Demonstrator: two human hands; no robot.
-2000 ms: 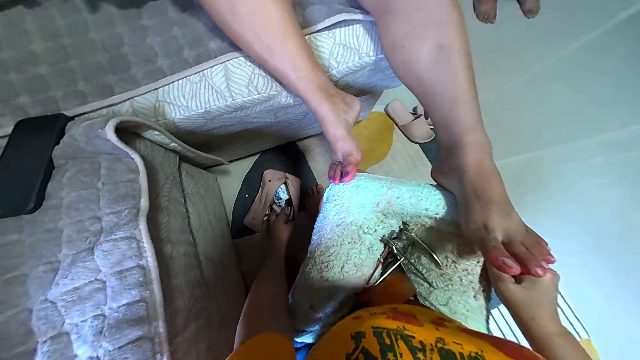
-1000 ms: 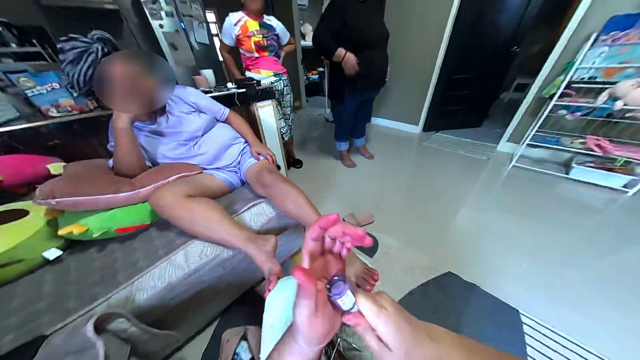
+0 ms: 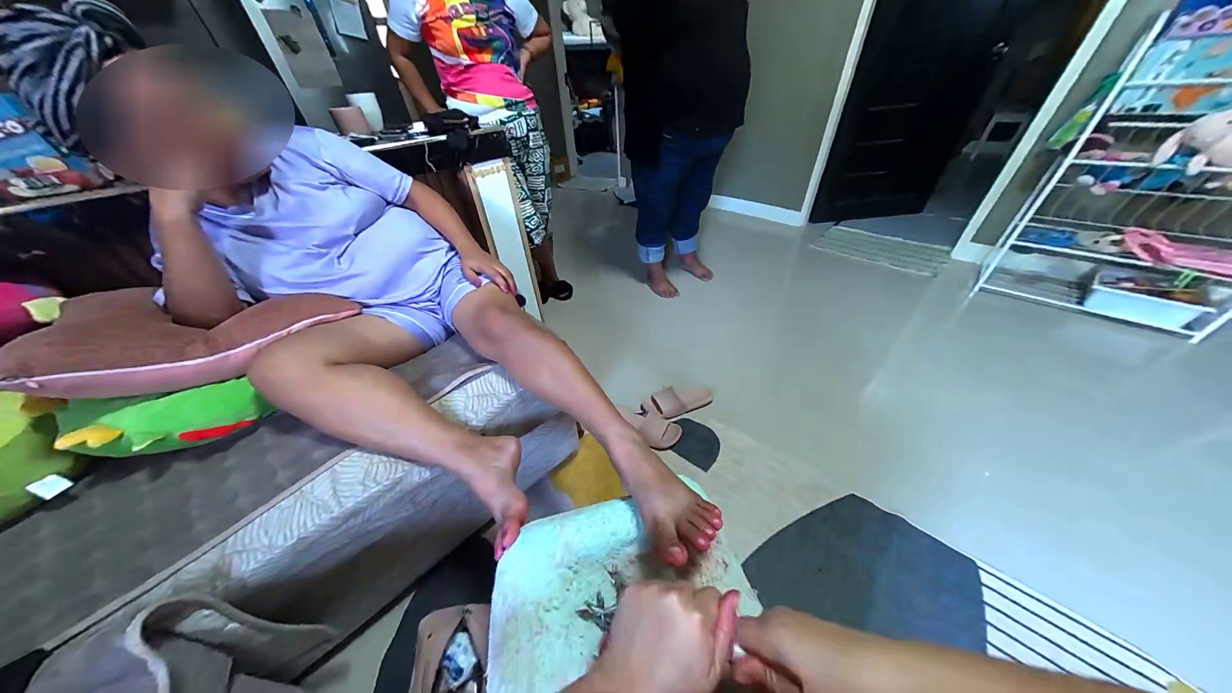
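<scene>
Low in the head view, my left hand (image 3: 666, 630) is closed in a fist against my right hand (image 3: 770, 647). Both grip a small bottle (image 3: 739, 653), of which only a pale sliver shows between them. Just beyond my hands, a seated person's foot (image 3: 679, 520) with pink-red toenails rests on a towel-covered surface (image 3: 549, 597). The person's other foot (image 3: 500, 486) hangs beside its left corner. Several metal tools (image 3: 599, 611) lie on the towel, partly hidden behind my left hand.
The seated person leans on a pink pillow (image 3: 192, 337) on a mattress (image 3: 289, 520). Beige sandals (image 3: 664, 414) lie on the floor. A dark mat (image 3: 876, 577) is at right. Two people stand behind, near a black door (image 3: 905, 106). A white rack (image 3: 1107, 202) holds toys.
The view has swung up from the feet and towel to the room. My left hand, spread with fingers raised one second ago beside the small bottle, is now closed against my right hand.
</scene>
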